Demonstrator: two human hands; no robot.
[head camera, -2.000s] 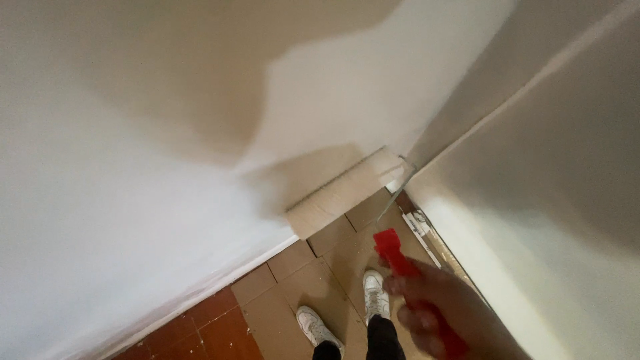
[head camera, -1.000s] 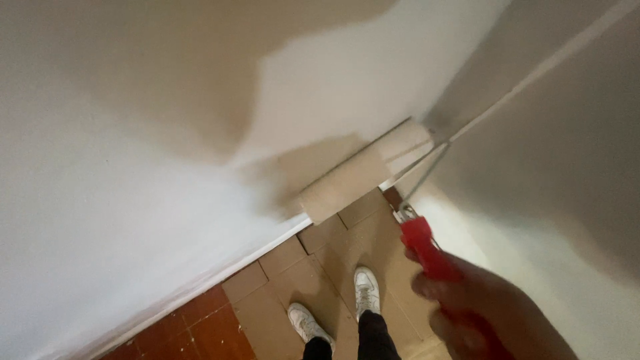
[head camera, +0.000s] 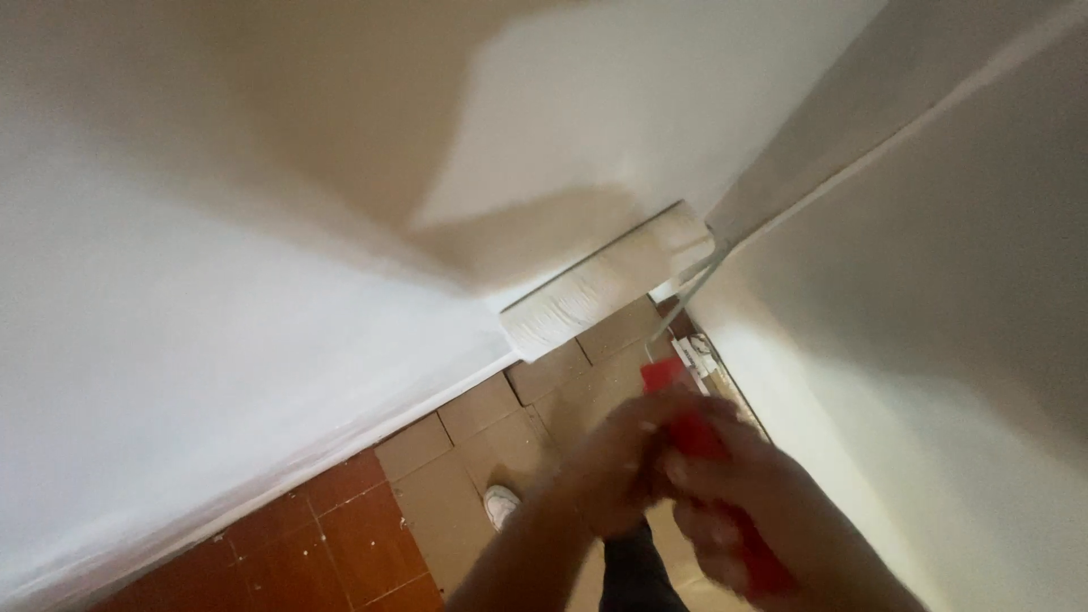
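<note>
A paint roller with a pale cover (head camera: 608, 280) lies against the left wall low down, close to the corner. Its thin metal frame (head camera: 687, 291) runs down to a red handle (head camera: 699, 435). My right hand (head camera: 739, 493) is closed around the handle. Higher on the same handle, near the frame, my left hand (head camera: 629, 459) grips it too; both hands are somewhat blurred, and the left fingers are partly hidden.
White walls (head camera: 255, 340) meet at a corner on the right. Sheets of brown cardboard (head camera: 476, 416) lie over reddish floor tiles (head camera: 331, 535). A white shoe (head camera: 501, 506) stands on the covering. Small whitish debris (head camera: 699, 353) lies along the right wall's foot.
My left hand, not in view before, has come onto the red handle beside my right hand. The roller has shifted a little on the wall near the corner.
</note>
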